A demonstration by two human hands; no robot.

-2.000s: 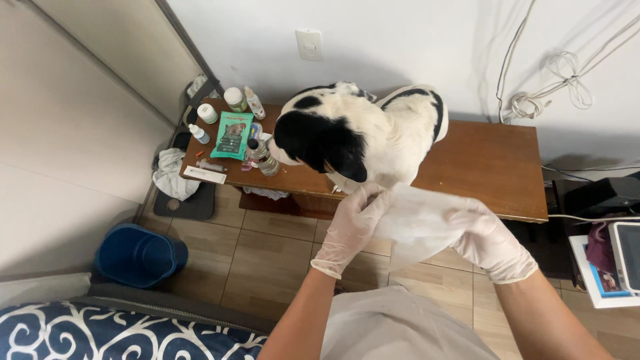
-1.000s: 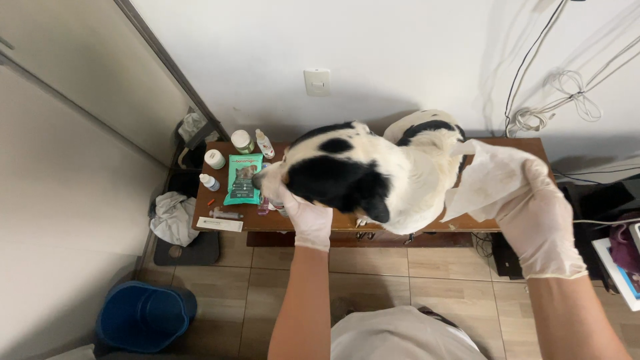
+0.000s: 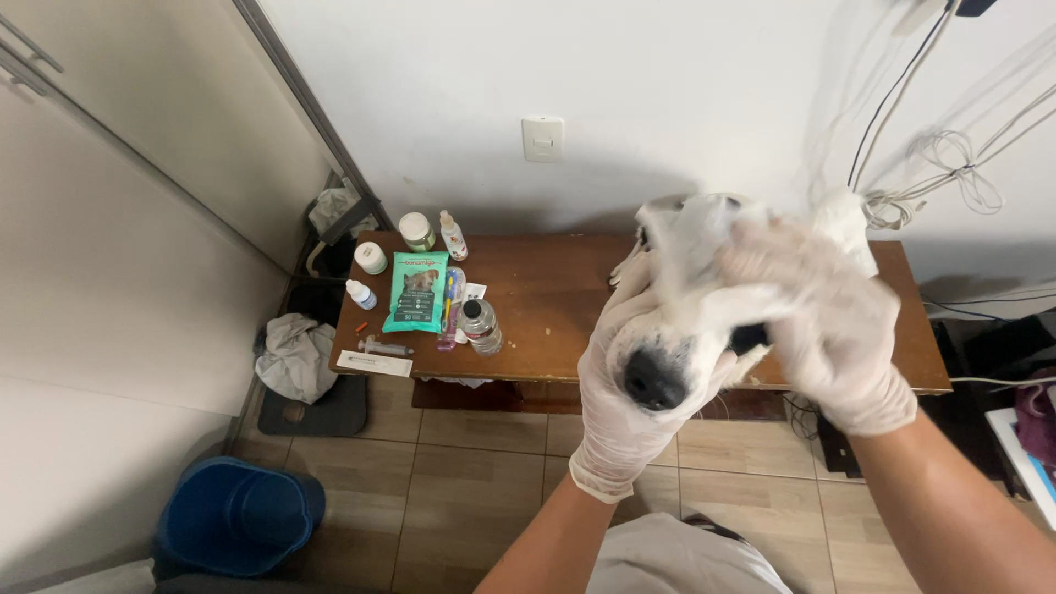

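A black and white dog [image 3: 660, 342] is on the brown wooden bench [image 3: 544, 289], its muzzle pointing down toward me. My gloved left hand [image 3: 623, 396] cups the muzzle and jaw from below and the side. Across the dog's brow and eye area lies a white wipe [image 3: 689, 239], blurred by motion, with my gloved right hand [image 3: 817, 313] holding it. The wipe covers most of the upper face. On the bench's left part are a green wipes packet [image 3: 417, 293], a clear bottle [image 3: 481, 327], a plastic syringe [image 3: 385, 348], white jars [image 3: 417, 231] and small dropper bottles [image 3: 360, 294].
A blue plastic bucket [image 3: 239, 516] stands on the tiled floor at lower left. Near it a crumpled white cloth [image 3: 297, 356] rests by a black scale-like plate [image 3: 313, 408]. Coiled cables [image 3: 895, 209] hang along the wall at right. A wall plate [image 3: 543, 139] is behind the bench.
The dog's head has turned from facing left to facing me. My right hand has brought the wipe from the dog's back side onto its face. My left hand remains at the muzzle.
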